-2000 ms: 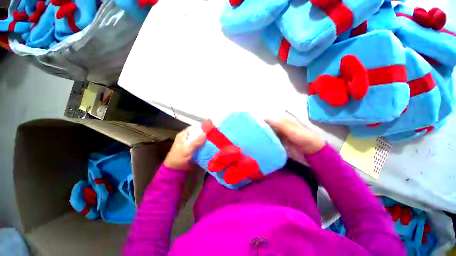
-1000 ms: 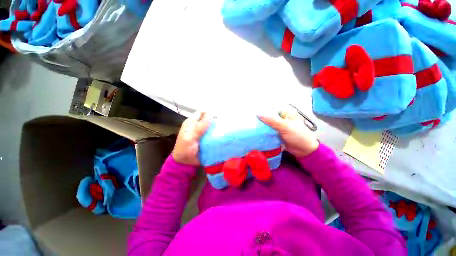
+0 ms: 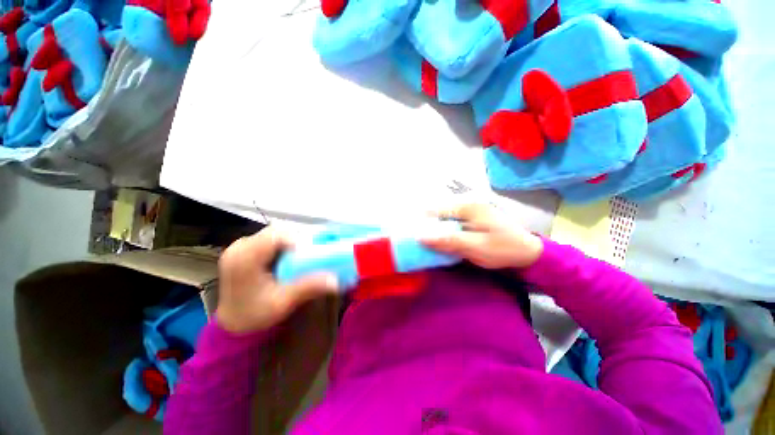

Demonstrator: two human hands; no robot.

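Observation:
A light blue plush gift-box lid (image 3: 327,258) is held in front of me at the table edge. I see it nearly edge-on, with its red band crossing the side and the red bow blurred below, facing my body. My left hand (image 3: 259,280) grips its left end, thumb in front. My right hand (image 3: 489,238) grips its right end from above. Both hands are slightly blurred. No needle or thread can be made out at the fingers.
A heap of plush lids (image 3: 565,119) lies on the white table (image 3: 280,127) at upper right. A yellow pad (image 3: 582,228) and a sticker sheet (image 3: 623,228) lie below it. A cardboard box (image 3: 68,340) with lids stands lower left. A full sack (image 3: 102,144) is upper left, another (image 3: 756,340) lower right.
The lid has turned from showing its bow face to nearly edge-on. My left hand has moved left and its thumb now lies in front. The view has shifted, so the heap appears further left.

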